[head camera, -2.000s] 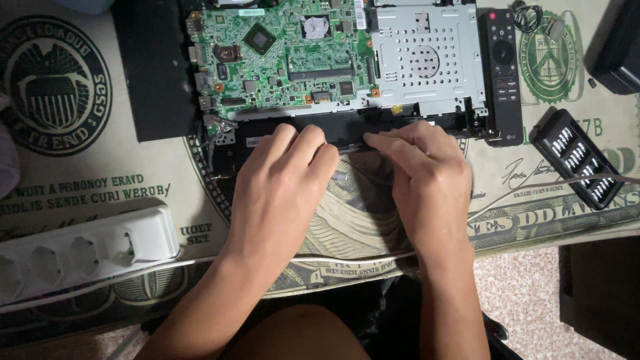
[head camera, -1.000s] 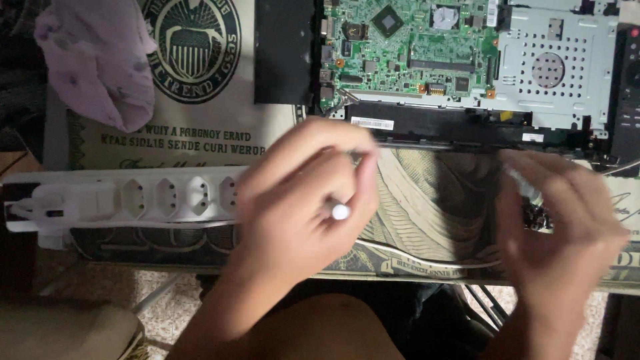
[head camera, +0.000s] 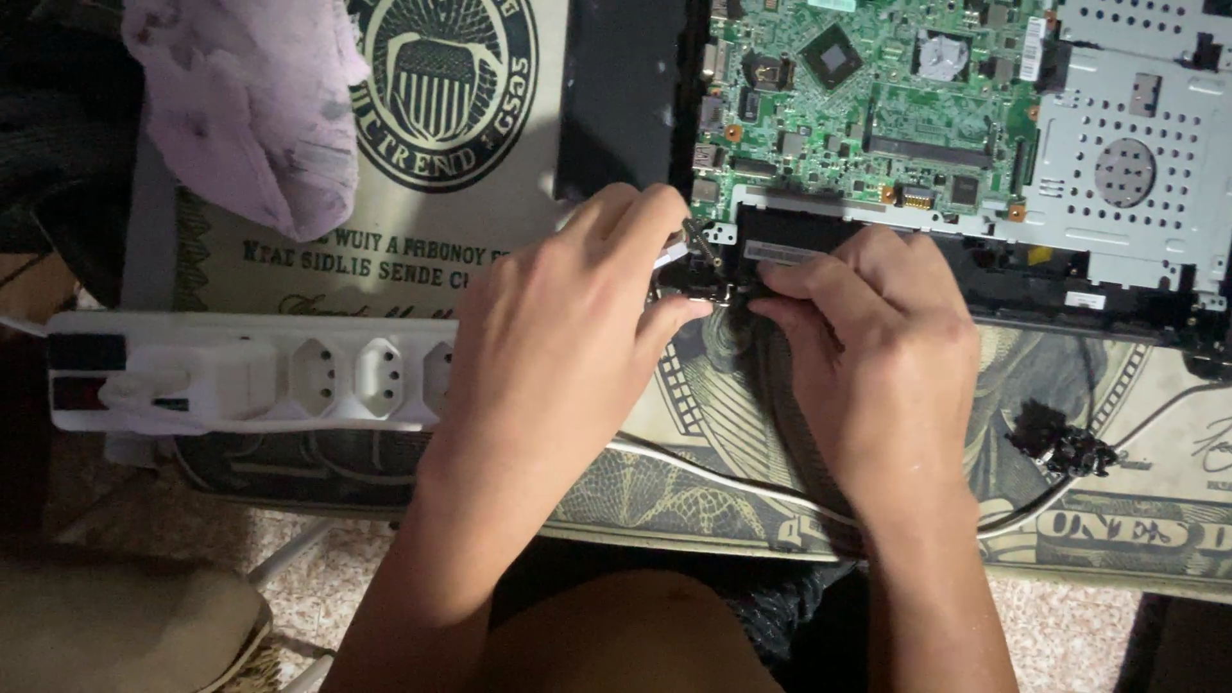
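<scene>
An opened laptop chassis (head camera: 1136, 303) lies at the upper right, its green motherboard (head camera: 837, 125) and perforated metal plate (head camera: 1126, 164) exposed. My left hand (head camera: 568, 308) is at the chassis's lower left corner, thumb and fingers around the metal hinge (head camera: 710, 252) and a small black piece beside it. Close to its right, my right hand (head camera: 876, 327) pinches at the chassis's front edge with thumb and index finger; what lies between those fingertips is mostly hidden. A label strip (head camera: 782, 253) shows on the black front section just above the right thumb.
A white power strip (head camera: 260, 371) with a plug lies at the left, its cable running under my wrists. A stained pink cloth (head camera: 250, 115) rests behind it. A small heap of black parts (head camera: 1064, 448) sits right of my right hand, on the banknote-patterned table cover (head camera: 731, 462).
Both hands have come together at the chassis's lower left corner; one second ago they were apart below it. The small white-ended object seen in my left hand then no longer shows. The view has shifted.
</scene>
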